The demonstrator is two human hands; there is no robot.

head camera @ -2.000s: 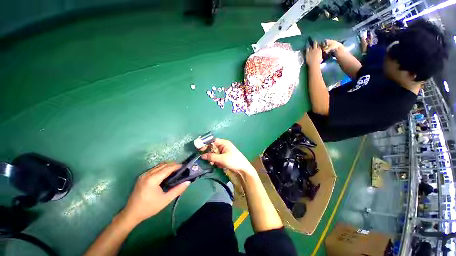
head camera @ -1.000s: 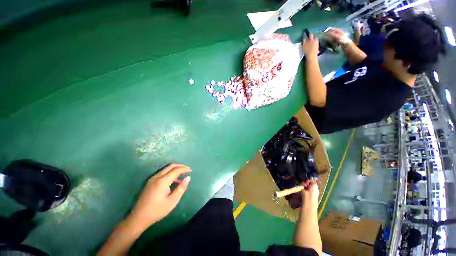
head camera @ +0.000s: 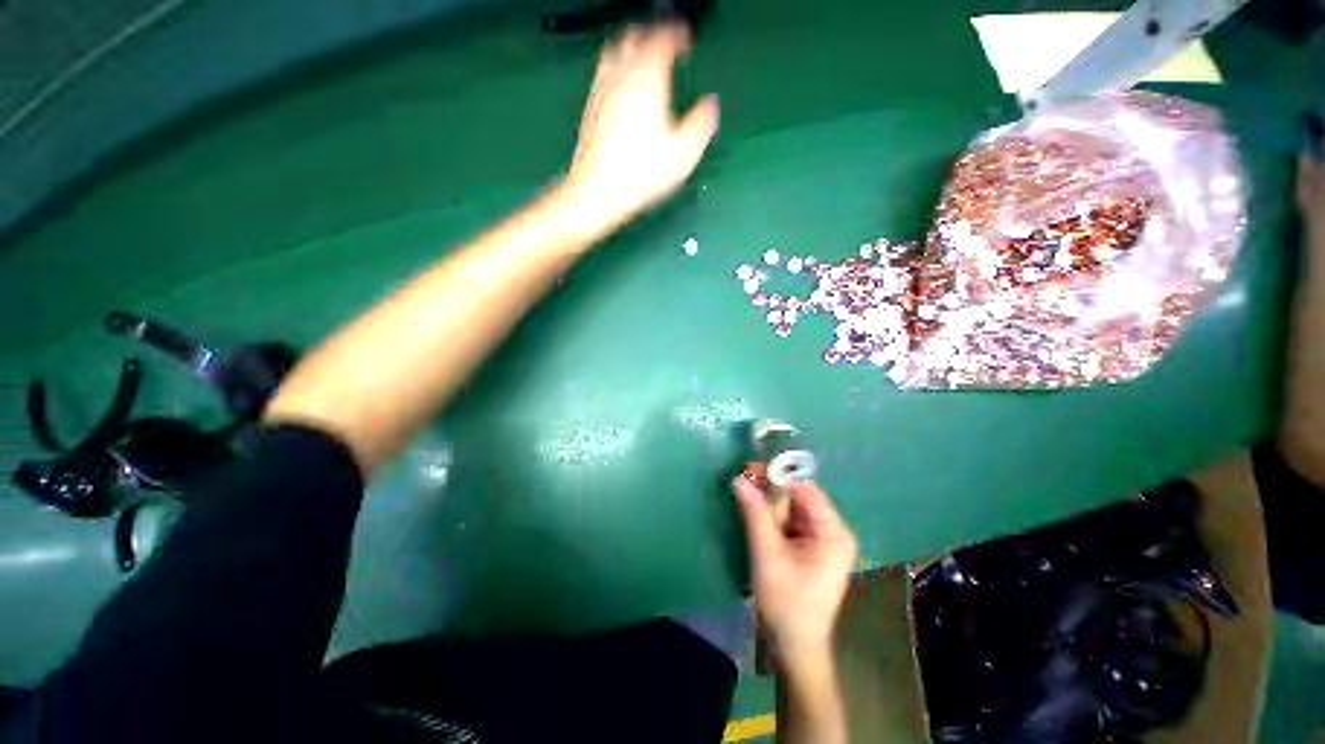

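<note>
My left hand is stretched far forward, blurred, with its fingertips at a black part near the top edge; whether it grips the part cannot be told. My right hand holds the small mallet upright over the green belt, its whitish round face showing and most of its handle hidden in the fist. Loose small metal caps lie scattered in front of the open clear bag of copper and silver caps.
Black headphone parts lie on the belt at the left, beside my left forearm. An open carton of glossy black parts stands at the lower right. A metal bracket and white paper are behind the bag. Another person's arm shows at the right edge.
My left hand has moved far forward from the near belt. My right hand has come back from over the carton with the mallet. The black assembly held earlier is out of my hands. The view has shifted.
</note>
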